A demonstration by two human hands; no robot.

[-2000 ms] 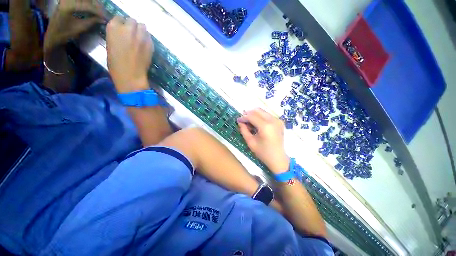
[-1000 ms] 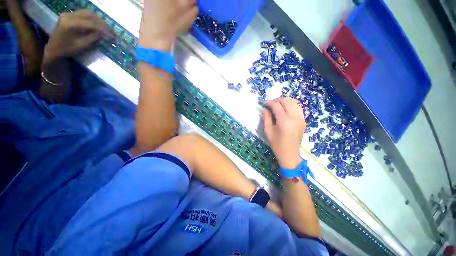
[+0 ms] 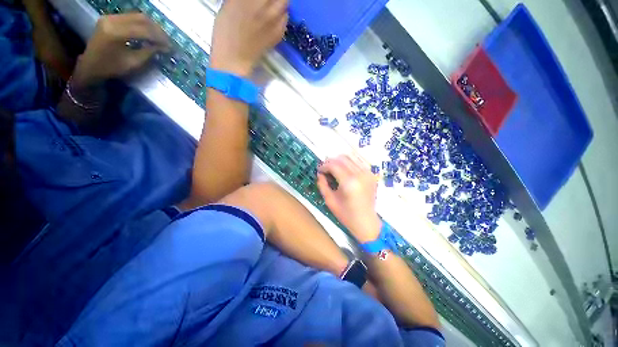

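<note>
My right hand (image 3: 349,190), with a blue wrist strap, is over the near edge of the white surface, its fingertips at the green board strip (image 3: 288,150). Thumb and fingers are bent close together around a dark gap; whether they pinch a part is not clear. My left forearm with a watch (image 3: 354,272) crosses below the strip; the left hand is hidden behind my right forearm. A large heap of dark blue and silver components (image 3: 434,146) lies loose on the white surface beyond my right hand. A few pieces (image 3: 328,122) lie apart from it.
A neighbour's strapped arm (image 3: 227,129) reaches to a blue parts tray (image 3: 352,34) at the top. Another person's hand (image 3: 125,47) is over the strip at upper left. A metal divider (image 3: 474,132) separates the heap from a red box (image 3: 500,105) and large blue tray (image 3: 552,129).
My right hand went from the board strip to the heap's edge, then back to the strip. The neighbour's strapped hand moved from the strip to the blue parts tray. The view shifted slightly.
</note>
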